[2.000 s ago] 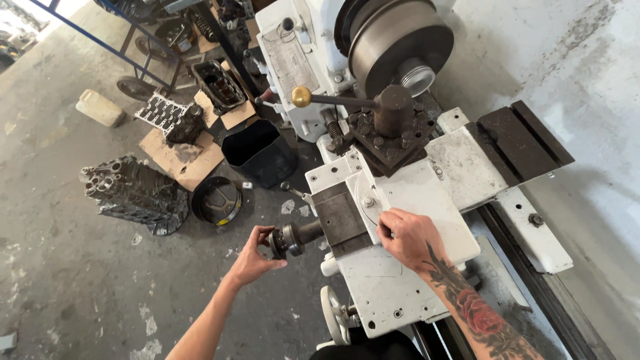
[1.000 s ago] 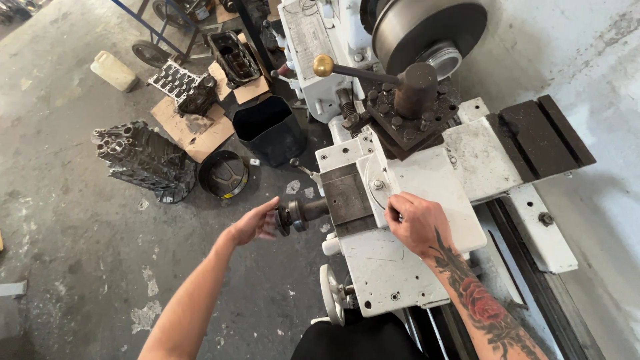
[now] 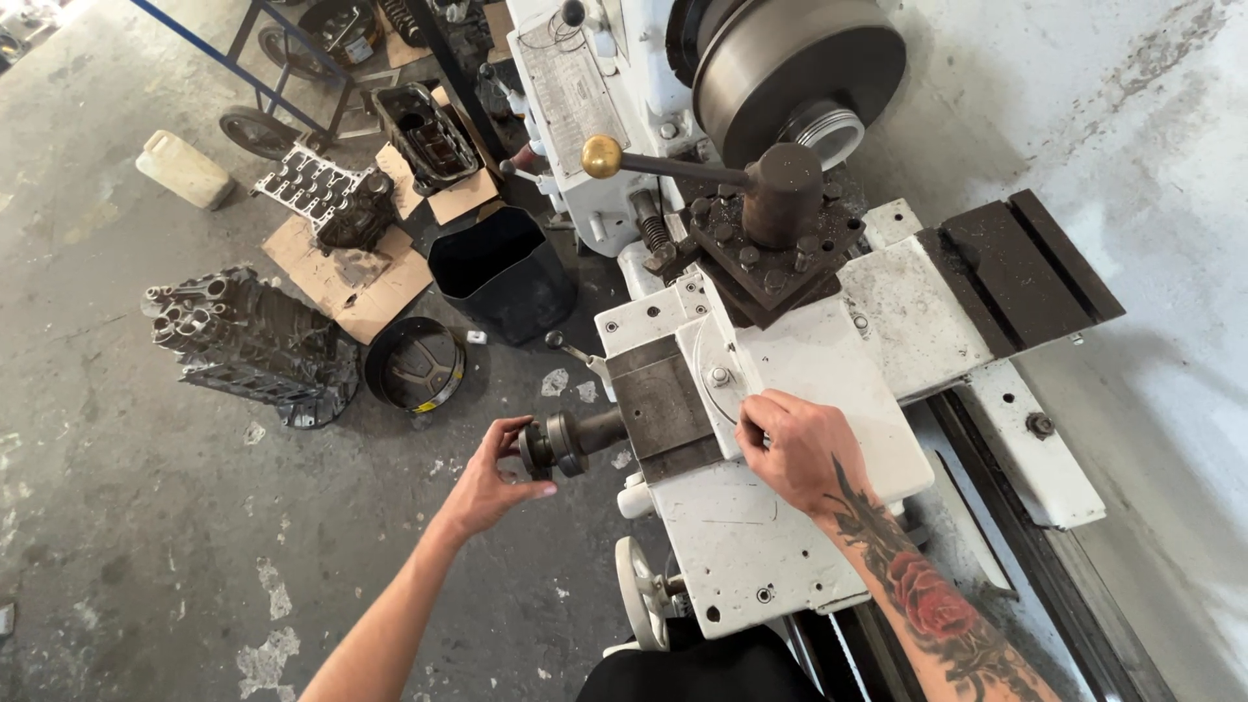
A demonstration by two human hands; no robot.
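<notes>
My left hand (image 3: 497, 478) has its fingers and thumb around the round metal knob of the cross-slide screw (image 3: 534, 449), at the left side of a white metal lathe. Curled fingers of my right hand (image 3: 801, 444) rest at the edge of the white compound slide (image 3: 829, 361); whether they hold anything is hidden. A bolt on a curved scale (image 3: 719, 376) sits just above that hand. Farther up stands the square tool post (image 3: 783, 200), its lever ending in a brass ball (image 3: 601, 156). The dark grey slideway (image 3: 668, 400) lies between my hands.
The lathe chuck (image 3: 799, 73) is at the top. A white handwheel (image 3: 639, 590) stands near my body. On the floor at left are an engine block (image 3: 249, 341), a round metal ring (image 3: 414, 366), a black bin (image 3: 507, 278), a cylinder head on cardboard (image 3: 317, 190) and a plastic jug (image 3: 185, 171).
My left hand's fingers have shifted on the knob; a second ago they were more extended beside it. My right hand stays by the slide. The view has moved a little.
</notes>
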